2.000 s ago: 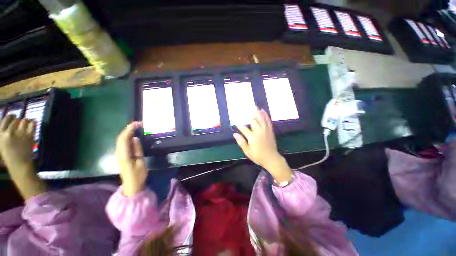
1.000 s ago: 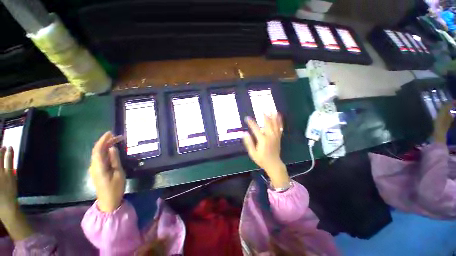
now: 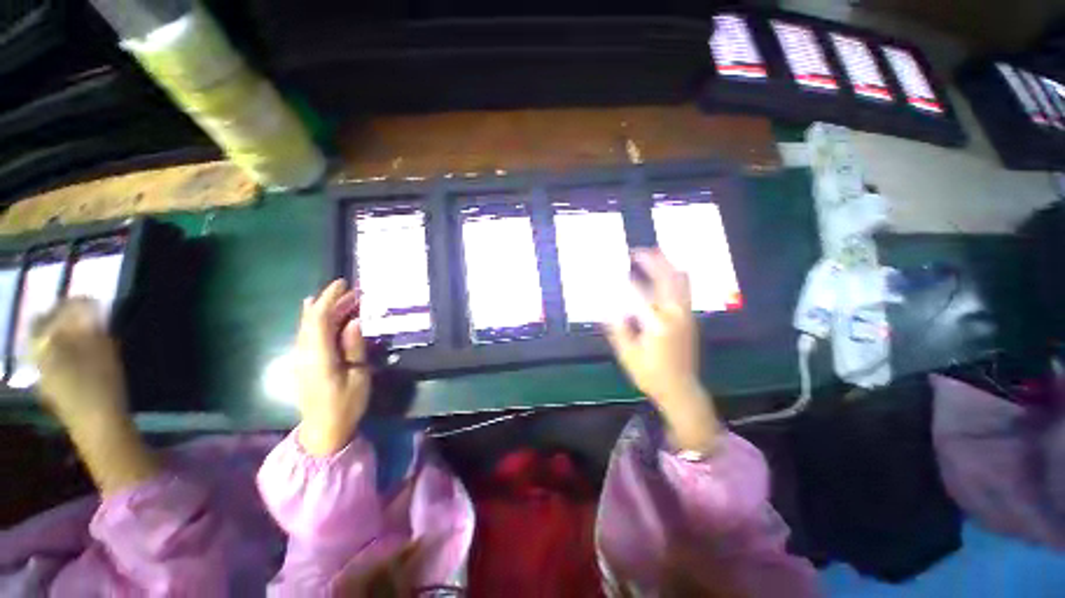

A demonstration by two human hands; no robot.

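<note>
A black phone tray [image 3: 514,355] lies flat on the green bench, with smartphones side by side in its slots. Their screens are lit white; the rightmost smartphone [image 3: 691,251] has a red spot at its lower right. My left hand [image 3: 332,356] is at the tray's lower left corner, beside the leftmost smartphone [image 3: 392,271], fingers bent; whether a small thing is between the fingertips cannot be told. My right hand [image 3: 661,339] is blurred, over the gap between the third smartphone [image 3: 592,266] and the rightmost one, fingers apart, nothing seen in it.
A white power strip [image 3: 854,257] with a charger [image 3: 818,301] and cable stands right of the tray. Another tray [image 3: 152,304] and a neighbour's hand [image 3: 79,364] are at left. A further phone tray [image 3: 832,103] is at back right. A yellow-wrapped post [image 3: 234,105] rises behind.
The view has shifted, moving the scene right and slightly up in the picture. My right hand stays over the right part of the tray. The phone screens' content differs, with red at the rightmost.
</note>
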